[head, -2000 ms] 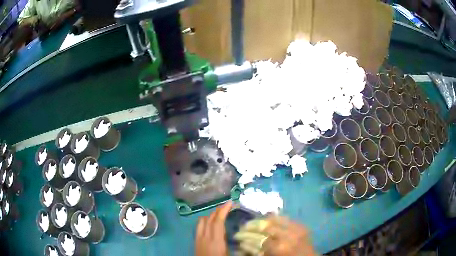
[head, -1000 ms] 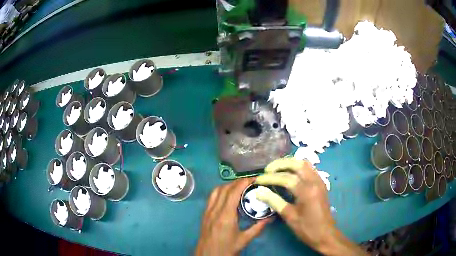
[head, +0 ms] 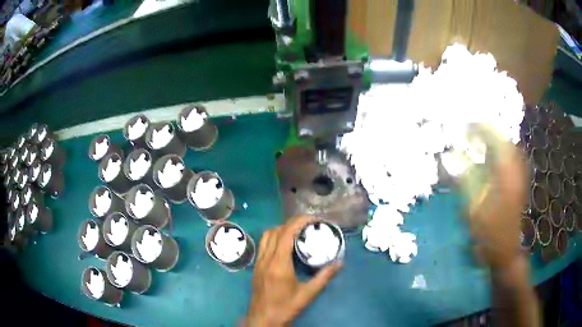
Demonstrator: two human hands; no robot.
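Observation:
My left hand [head: 281, 271] is closed around a metal cup [head: 319, 244] with a white insert in it, in front of the press base plate [head: 306, 191]. My right hand [head: 501, 198], with pale yellow finger cots, is blurred at the right edge of the heap of white end pieces [head: 408, 121], over the unfilled cups' near side. Whether it holds anything is not clear. The press head [head: 324, 99] stands above the base plate, its small ram tip just over the plate.
Filled cups [head: 148, 244] stand in groups at left, with more at the far left. Unfilled cups [head: 542, 191] crowd the right. A cardboard divider [head: 498, 38] stands behind the white heap. A dark green channel [head: 191, 70] with a pale edge strip runs behind. A few loose white pieces [head: 390, 237] lie near the plate.
My right hand has left the cup and moved right toward the heap's edge. My left hand still holds the cup, whose white insert now shows uncovered. The view has shifted.

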